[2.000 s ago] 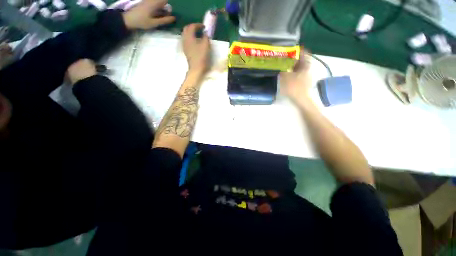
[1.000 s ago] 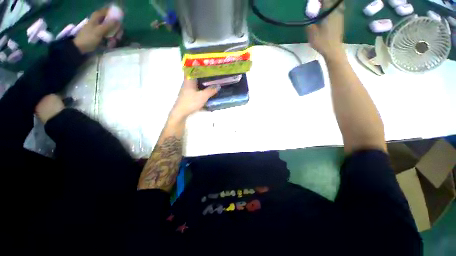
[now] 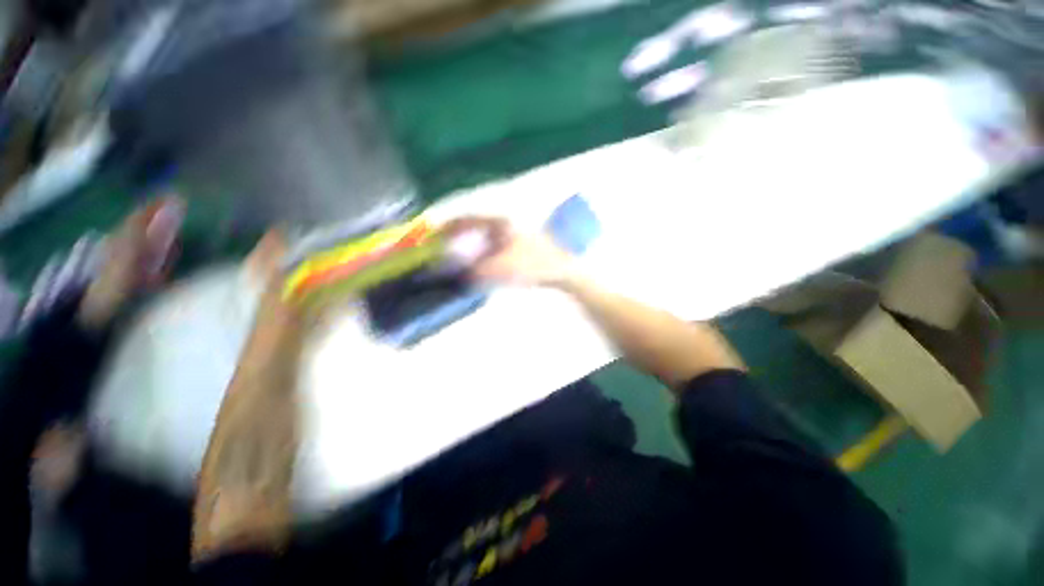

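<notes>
The whole view is blurred. My right hand [image 3: 504,252] is at the right end of the press front, closed on a pale pink housing [image 3: 467,243]. My left hand [image 3: 270,266] is at the left end of the yellow and red warning label [image 3: 357,261]; its fingers are blurred and partly hidden, so its grip cannot be told. The dark press fixture [image 3: 421,309] with a blue-black front edge sits below the label. Whether it holds a housing cannot be told. The grey press column [image 3: 275,137] rises behind.
The blue switch pad [image 3: 574,224] lies right of the press. The blurred fan [image 3: 778,69] stands beyond, near pink housings [image 3: 675,82] on the green belt [image 3: 504,103]. A neighbour's hand [image 3: 120,269] holds a pink piece at left. An open cardboard box [image 3: 910,343] is on the floor.
The view has turned and blurred. My right hand has come from the belt to the press with a pink housing. My left hand has moved from the fixture to the label's left end.
</notes>
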